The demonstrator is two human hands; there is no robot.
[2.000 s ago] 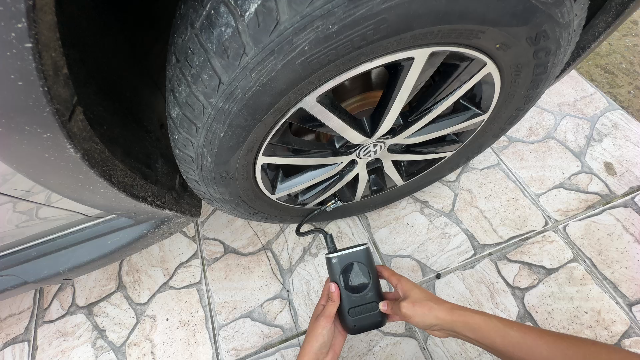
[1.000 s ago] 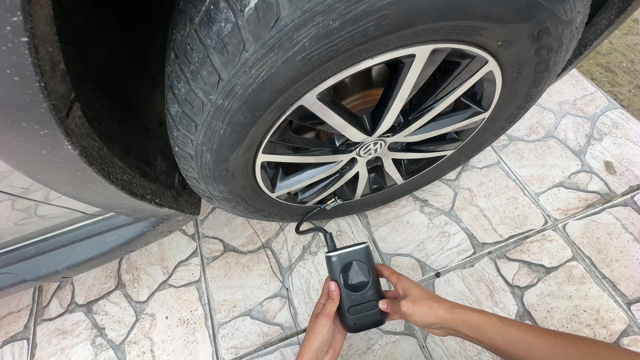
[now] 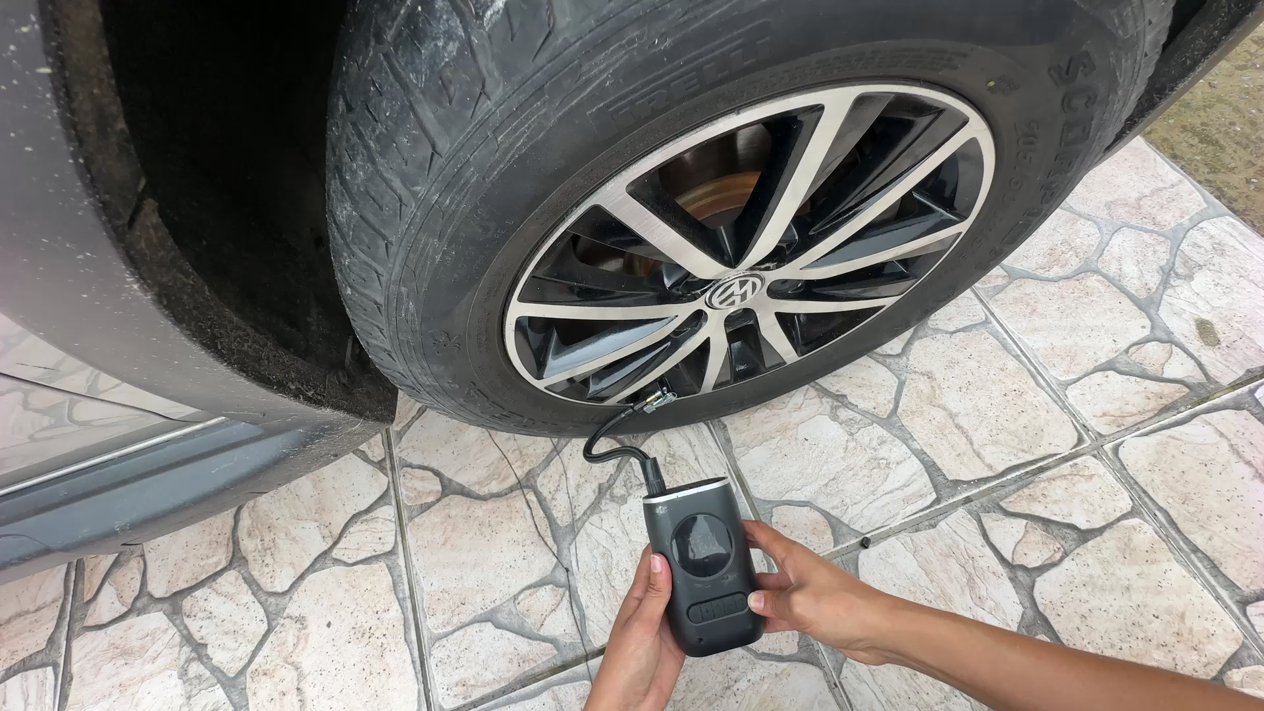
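A dark grey portable tyre inflator (image 3: pixel 703 573) is held upright between my two hands, its round display facing me. My left hand (image 3: pixel 647 632) grips its left side, and my right hand (image 3: pixel 805 592) holds the right side with the thumb by the lower button panel. From its top a short black hose (image 3: pixel 614 455) curves up to a metal valve connector (image 3: pixel 654 398) at the lower edge of the alloy wheel rim (image 3: pixel 736 291). Around the rim is the black tyre (image 3: pixel 425 197). The valve itself is hidden by the connector.
The grey car body (image 3: pixel 59 227) and its dark wheel arch stand at the left, with the lower sill (image 3: pixel 178 484) below. Stone-patterned floor tiles (image 3: pixel 839 449) spread beneath the wheel and hands. A patch of rough ground (image 3: pixel 1220 128) shows at the upper right.
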